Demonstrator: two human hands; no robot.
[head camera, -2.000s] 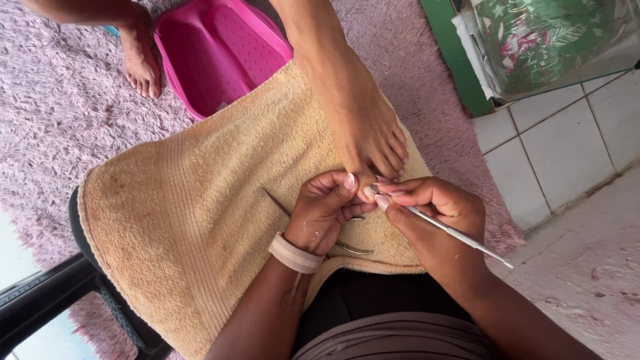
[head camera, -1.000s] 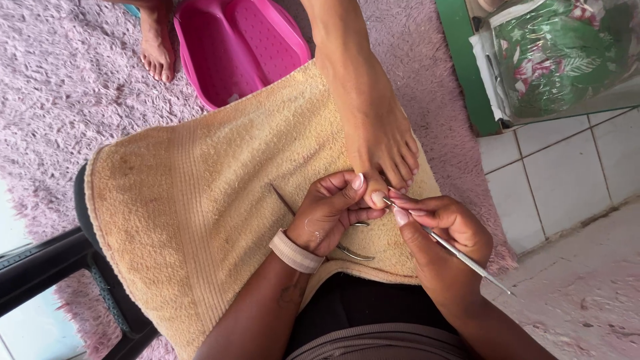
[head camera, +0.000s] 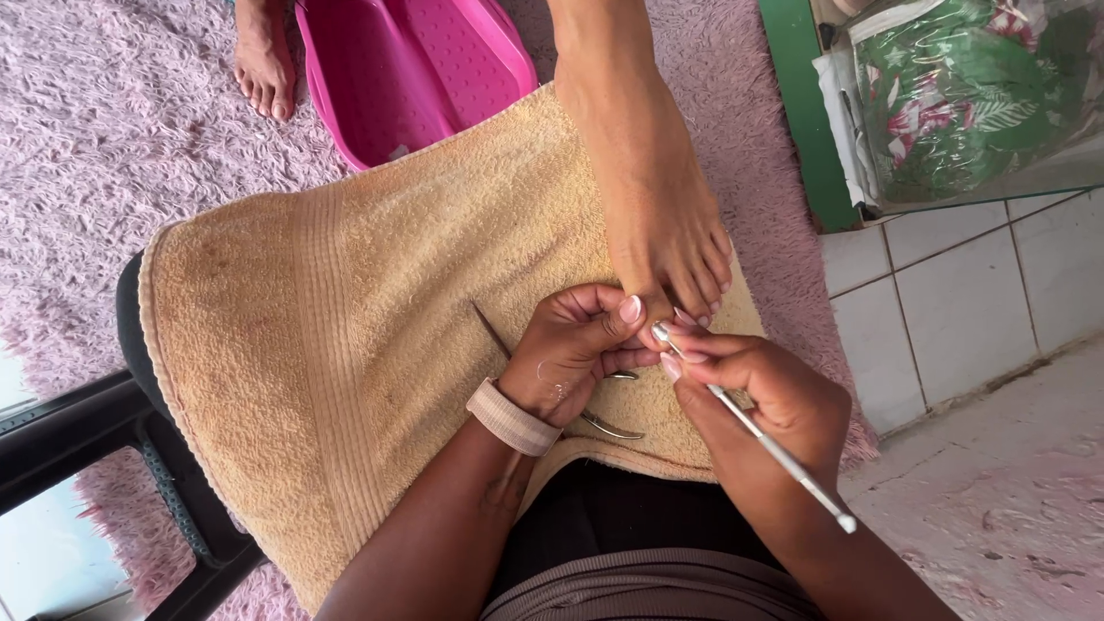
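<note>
Another person's foot (head camera: 660, 190) rests on a tan towel (head camera: 431, 250) spread over my lap. My left hand (head camera: 578, 345) grips its big toe (head camera: 647, 315) between thumb and fingers. A metal cuticle pusher (head camera: 776, 450) is pinched in my right hand (head camera: 763, 392), with its spoon-shaped end on the big toenail. Under my left hand and wrist lies a metal tool with a pointed tip (head camera: 489, 329); my hand hides its middle. Curved metal handles (head camera: 611, 426), apparently of nippers, show on the towel just beyond my wrist.
A pink plastic foot basin (head camera: 414, 78) stands on the shaggy pink rug (head camera: 155, 121), beside the person's other foot (head camera: 264, 65). At the upper right is a green-framed glass surface (head camera: 957, 112) with leaf-patterned material. A black chair or stool frame (head camera: 78, 423) is at the lower left.
The foot stays on the towel and my left hand keeps hold of the big toe. The pusher remains in my right hand; its end has shifted slightly over the toenail.
</note>
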